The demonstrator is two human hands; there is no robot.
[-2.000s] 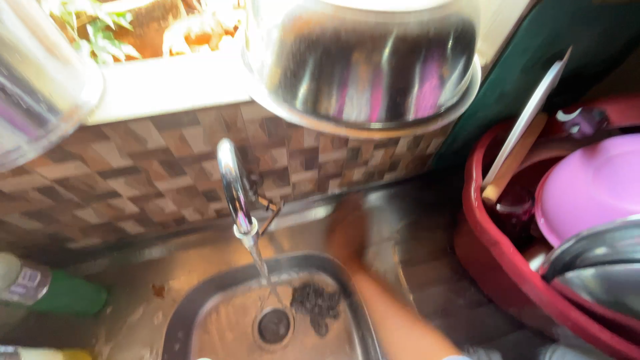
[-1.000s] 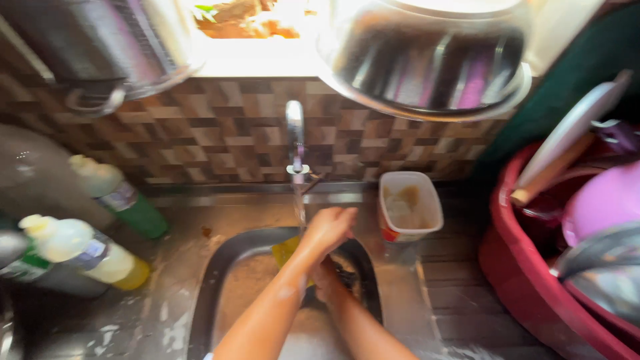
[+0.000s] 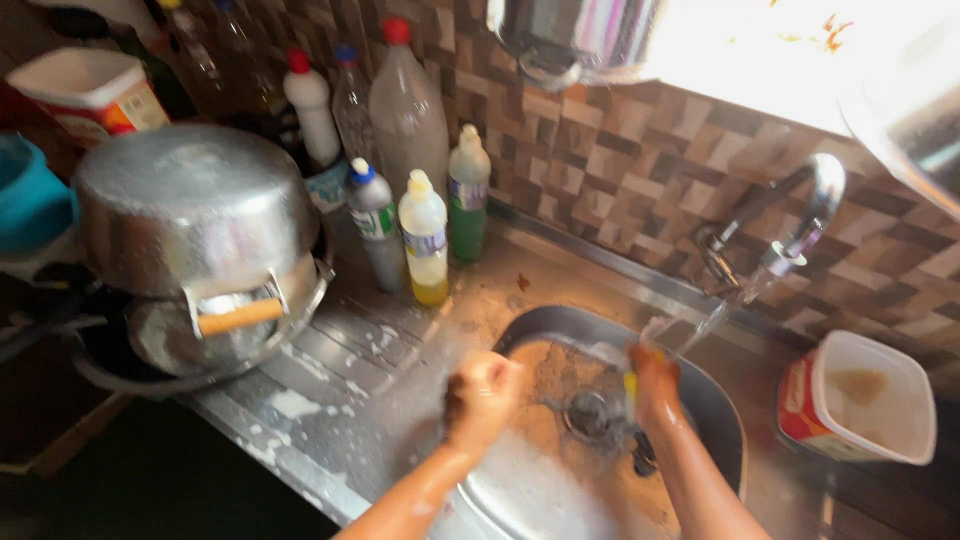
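Note:
Water runs from the chrome faucet (image 3: 821, 195) into the stainless steel sink basin (image 3: 712, 397). My right hand (image 3: 656, 382) is under or beside the stream, closed on a yellow thing, likely a sponge (image 3: 631, 386), mostly hidden by the fingers. My left hand (image 3: 484, 401), blurred and curled, is over the basin's left edge; a dark thing behind its fingers cannot be made out. Below it a blurred, shiny round metal piece (image 3: 532, 487) covers the basin's near left part. The drain (image 3: 589, 414) shows between my hands, with dark scraps (image 3: 643, 454) near my right wrist.
A plastic tub (image 3: 877, 397) stands right of the basin. Left of it are a yellow-liquid bottle (image 3: 424, 240), a green-liquid bottle (image 3: 469, 195) and a large clear bottle (image 3: 409, 105). Stacked metal pots (image 3: 199, 217) sit on the left drainboard. Suds lie on the counter (image 3: 360, 375). Pots hang above.
My hands, close together under the faucet a second ago, are now apart, the left one at the basin's left side. The view has swung left. The tub, absent two seconds ago, stands right of the basin.

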